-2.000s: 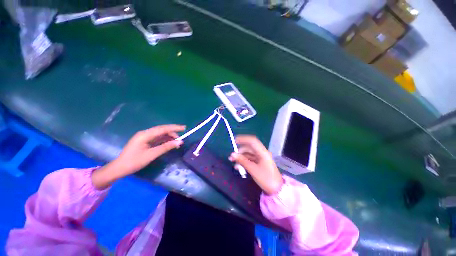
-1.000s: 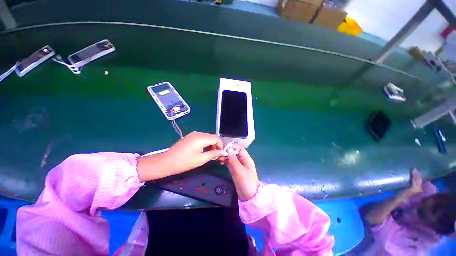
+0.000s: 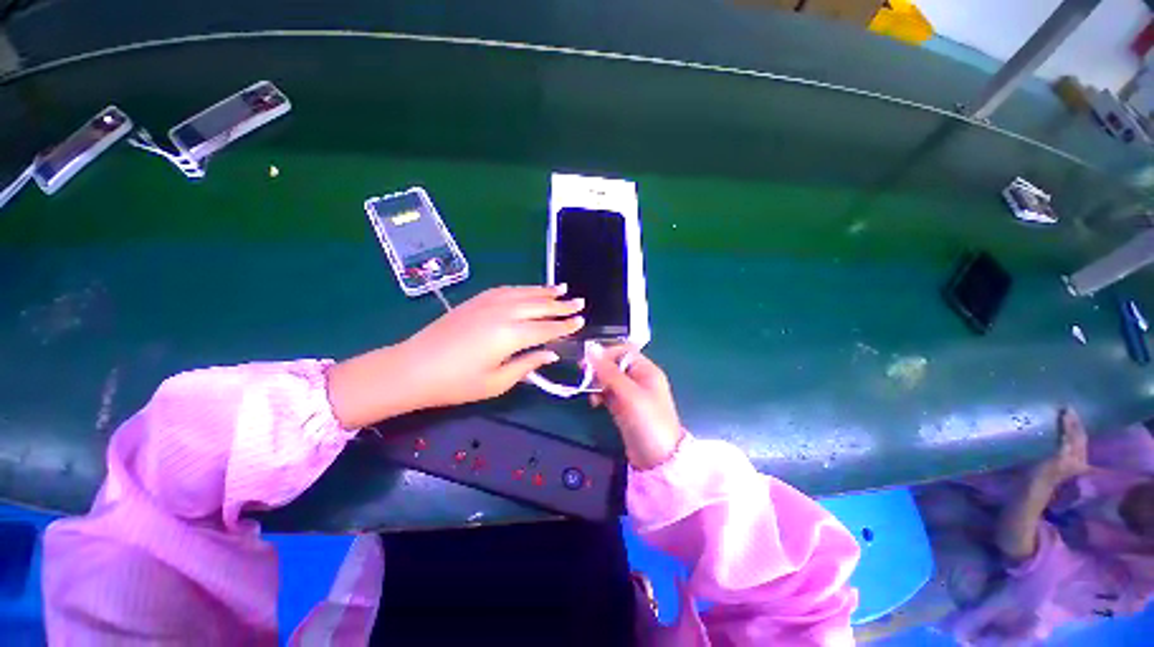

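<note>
The power bank [image 3: 416, 240] lies on the green bench, its white lead running under my left hand. The dark-screened test phone [image 3: 592, 269] lies on its white box [image 3: 638, 272]. My left hand [image 3: 496, 339] is palm down, fingertips over the phone's lower left part; whether it grips anything is hidden. My right hand [image 3: 637, 389] pinches a white cable plug [image 3: 595, 353] at the phone's near end. The white cable [image 3: 557, 387] loops between my hands. I cannot tell whether the plug is in the phone.
A black power strip [image 3: 506, 460] lies along the near bench edge. Two units [image 3: 230, 120] with white leads lie at far left. At right are another unit [image 3: 1030, 201], a black object [image 3: 978, 291] and a person's hand [image 3: 1072, 442]. A blue stool [image 3: 886, 551] stands below.
Since the earliest frame, my hands have come together at the phone's near end. Since one second ago, my left fingers have spread forward over the phone and the cable loop shows between my hands.
</note>
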